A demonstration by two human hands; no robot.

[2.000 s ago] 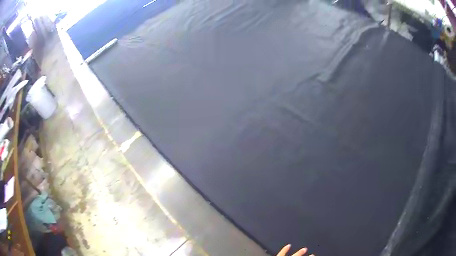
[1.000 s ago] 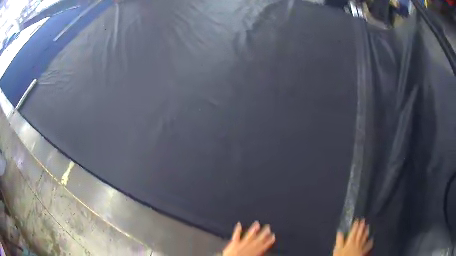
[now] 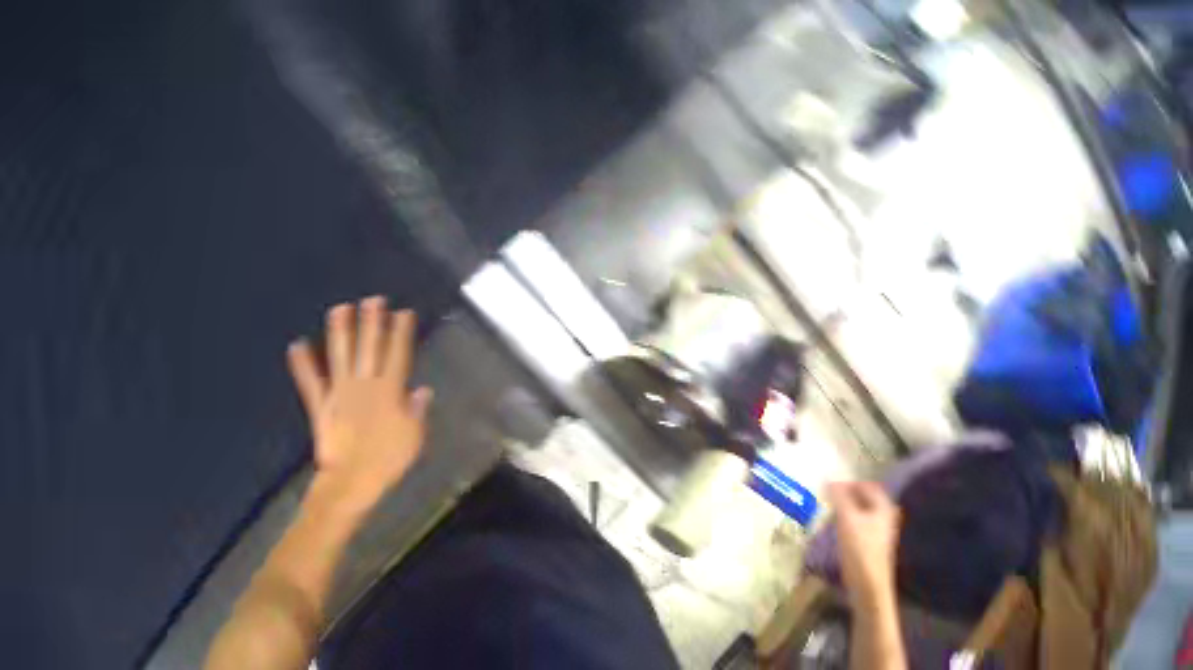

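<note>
The dark fabric ply [image 3: 144, 301] covers the left side of the view, blurred. My left hand [image 3: 360, 412] is open, fingers spread, over the cloth's edge near the bare table border. The end cutter [image 3: 654, 399] stands at the end of the pale cutter rail [image 3: 550, 308], with a pale cylinder [image 3: 700, 504] and a blue handle [image 3: 785, 491]. My right hand [image 3: 864, 517] is beside the end of the blue handle, fingers curled and blurred; whether it touches or holds anything cannot be told.
A person in blue [image 3: 1040, 347] is at the right. A dark rounded shape [image 3: 968, 517] and brown cloth [image 3: 1106, 563] lie close beyond my right hand. Cables and a bright, overexposed floor area [image 3: 968, 170] show at the upper right.
The view has swung right, bringing the cutter and rail in. My right hand has moved from the fabric to beside the blue handle. My left hand remains spread near the cloth's edge.
</note>
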